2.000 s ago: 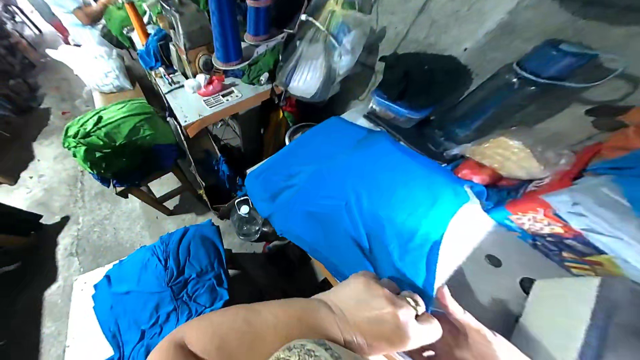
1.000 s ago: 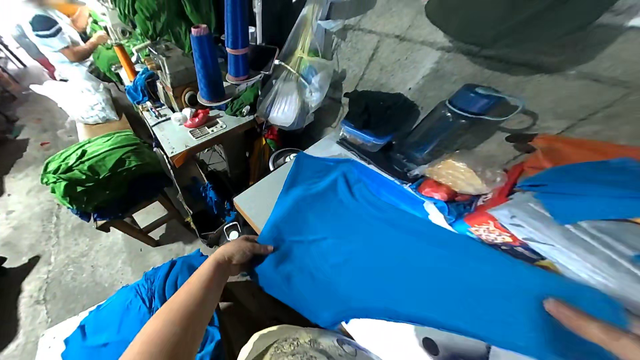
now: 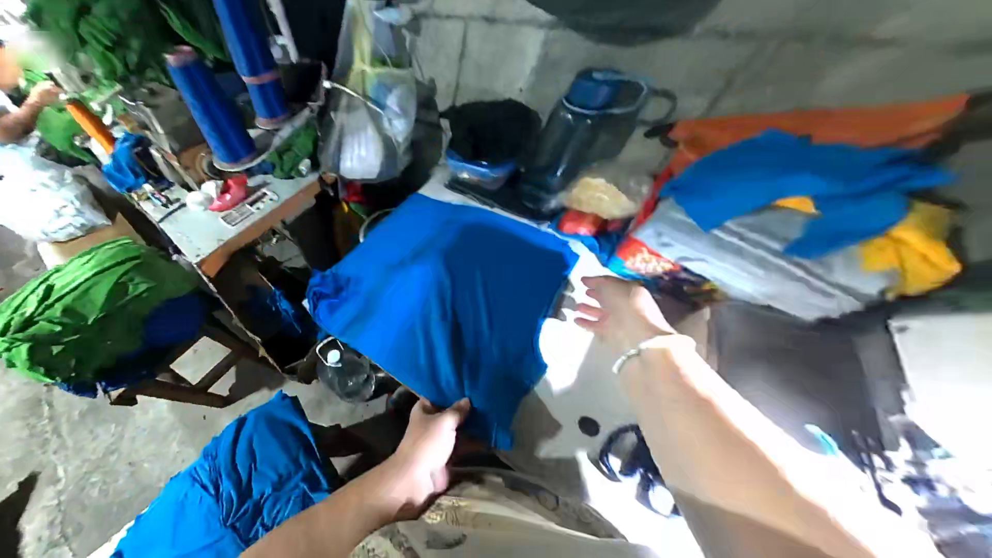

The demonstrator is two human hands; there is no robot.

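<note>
A blue fabric piece [image 3: 449, 287] lies spread over the white tabletop [image 3: 570, 349] in front of me. My left hand [image 3: 430, 446] pinches its near edge between thumb and fingers. To the right of the cloth, my right hand [image 3: 620, 310] is held over the tabletop with fingers apart and nothing in them; a light bracelet circles that wrist. At the lower left rests a heap of blue fabric [image 3: 240, 480]. Black scissors or a similar looped black object [image 3: 632, 457] lie near the table's front, partly blurred.
Folded grey, blue, yellow and orange cloth [image 3: 775, 248] lies at the right. A large water bottle [image 3: 581, 132] stands behind the table. At left are a green fabric bundle [image 3: 93, 310] on a stool, a clear jug [image 3: 349, 372], thread cones [image 3: 209, 108] and another person's hand [image 3: 43, 94].
The blue fabric, stretched far to the right one second ago, now lies more compactly at centre. My right hand has come off it, and my left hand now grips its near edge.
</note>
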